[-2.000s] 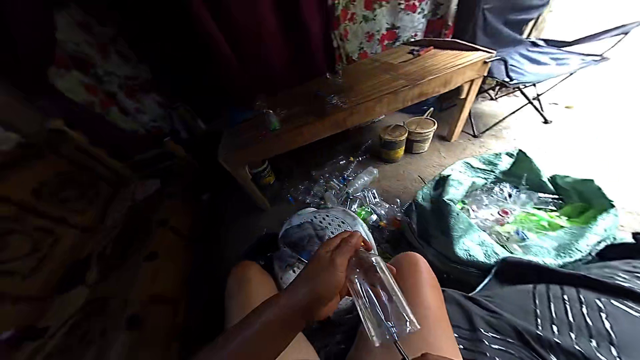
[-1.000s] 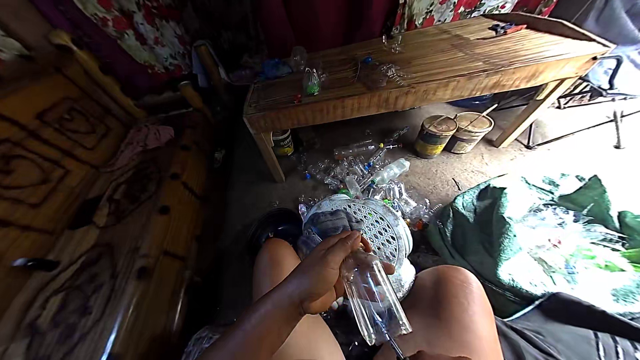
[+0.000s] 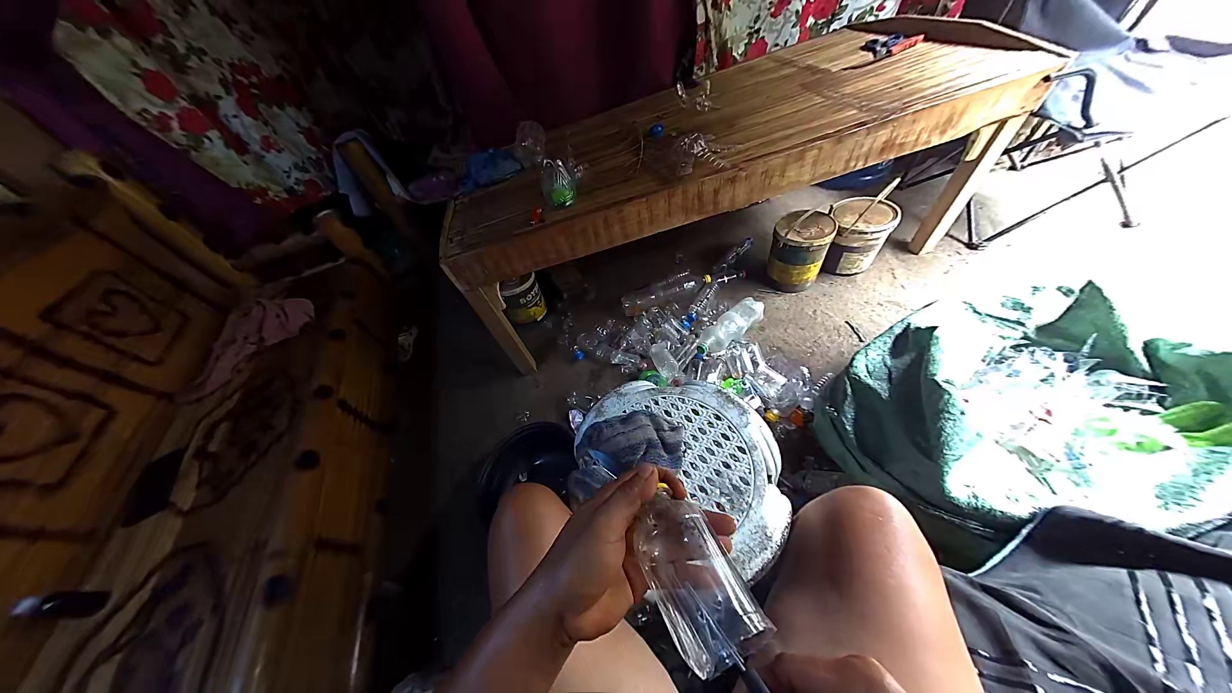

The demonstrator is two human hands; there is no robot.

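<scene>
My left hand (image 3: pixel 616 553) is closed around the neck end of a clear plastic bottle (image 3: pixel 698 587), which slants down to the right between my knees. The neck has a yellow part at my fingers. At the bottle's lower end is my right hand (image 3: pixel 833 672), partly cut off by the bottom edge, beside a thin dark tool (image 3: pixel 751 680) whose slim end lies at or inside the bottle; its kind is unclear. Just beyond my left hand stands a white plastic stool (image 3: pixel 717 452) with a perforated seat, and a grey cloth (image 3: pixel 635 438) lies on it.
Cut plastic bottles (image 3: pixel 674 337) lie heaped on the floor beyond the stool. A green sack (image 3: pixel 890 423) of plastic pieces is at right, a dark basin (image 3: pixel 525 462) at left. The wooden bench (image 3: pixel 616 207) holds bottle pieces and a red-handled tool (image 3: pixel 895 44). Two buckets (image 3: pixel 802 252) stand near its leg.
The view has swung left, bringing more of the wooden furniture at left into sight. The bottle stays in my left hand, with its lower end near my right hand throughout.
</scene>
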